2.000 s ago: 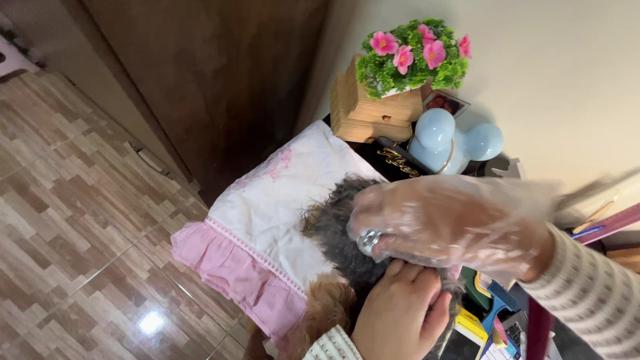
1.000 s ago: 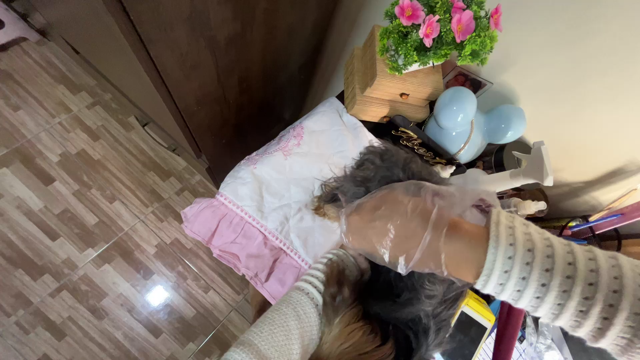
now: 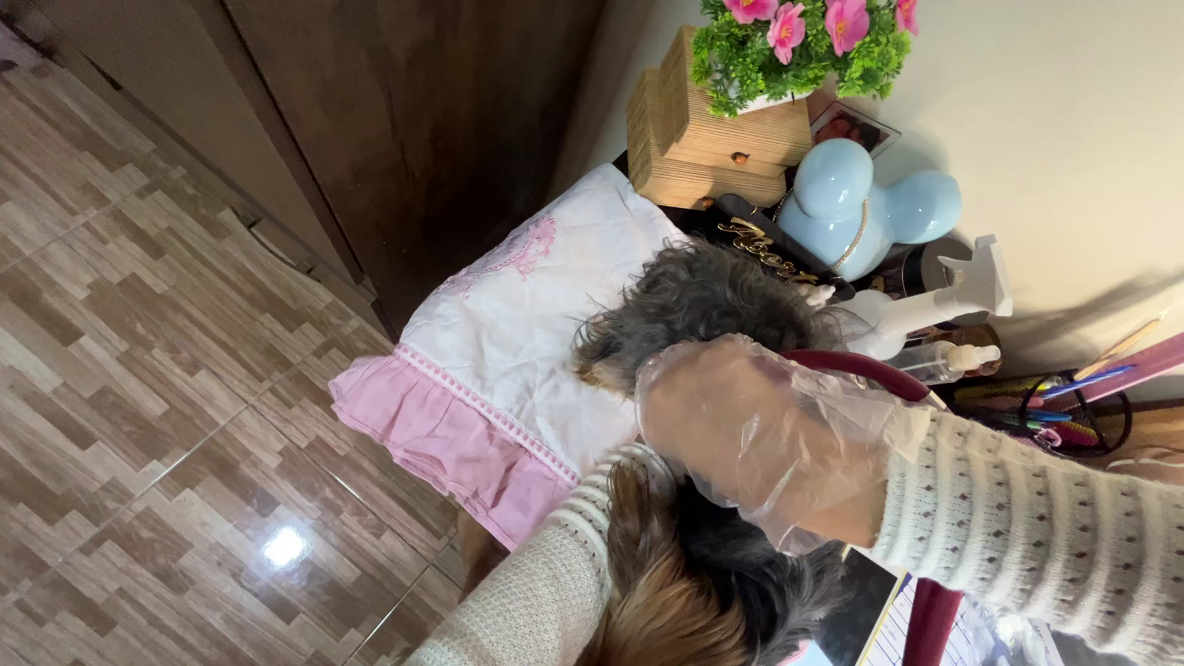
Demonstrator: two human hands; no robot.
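Observation:
A dog's dark grey curly fur [image 3: 708, 296] shows on a white cloth [image 3: 518, 314] with a pink ruffle. My right hand [image 3: 740, 425], in a clear plastic glove, lies bent over the fur from the right. Its fingertips are hidden, so its grip cannot be told. My left arm, in a cream knitted sleeve, comes up from the bottom. Its cuff reaches under the gloved hand, and the left hand itself is hidden. Long brown and black hair [image 3: 684, 592] falls between the arms; whose hair it is cannot be told.
Behind the fur stand a small wooden drawer box [image 3: 721, 139], a potted flower plant [image 3: 805, 46], a light-blue glossy ornament [image 3: 832, 213], a white spray bottle [image 3: 925, 305] and a pen holder [image 3: 1078, 416]. A dark wood panel [image 3: 444, 111] rises at the upper left above the tiled floor [image 3: 166, 370].
My bare left hand showed on the fur two seconds ago and is now hidden. A small silver object at my gloved right fingers is also out of sight. The long brown hair has come into view.

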